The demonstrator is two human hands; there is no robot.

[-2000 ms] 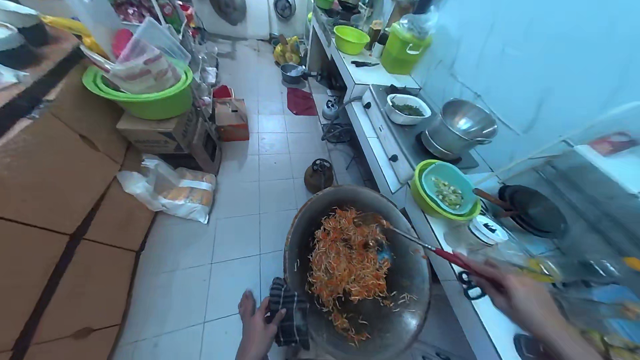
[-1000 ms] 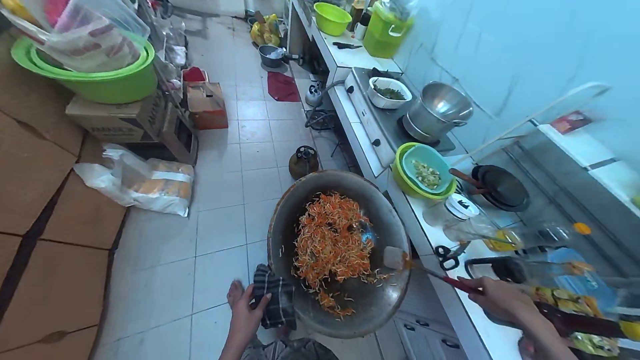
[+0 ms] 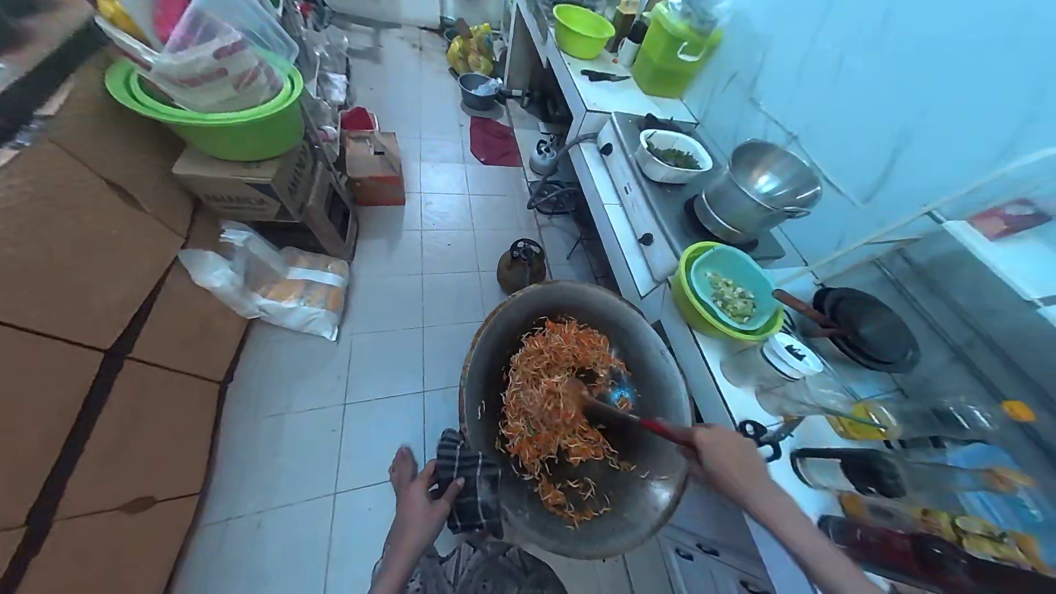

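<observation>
A large metal wok [image 3: 660, 487] holds a heap of shredded orange and white food [image 3: 544, 396], with a blue flame-like glow at its right side. My right hand [image 3: 726, 458] grips the red handle of a long spatula [image 3: 639, 422], whose head is down in the food and partly hidden. At the wok's lower left rim, my left hand [image 3: 425, 503] holds a dark checked cloth [image 3: 470, 487] against the edge.
Right of the wok runs a counter with a bowl of chopped vegetables [image 3: 730, 297], scissors [image 3: 763, 437], bottles, a steel pot [image 3: 751, 194] and a stove [image 3: 639, 198]. A gas cylinder [image 3: 521, 266] stands beyond the wok. Cartons, green basins [image 3: 239, 132] and a bread bag [image 3: 301, 289] are at left.
The spatula head, over the wok's right rim a second ago, is now in the food near the middle. My right hand has moved left with it. My left hand keeps the cloth at the rim.
</observation>
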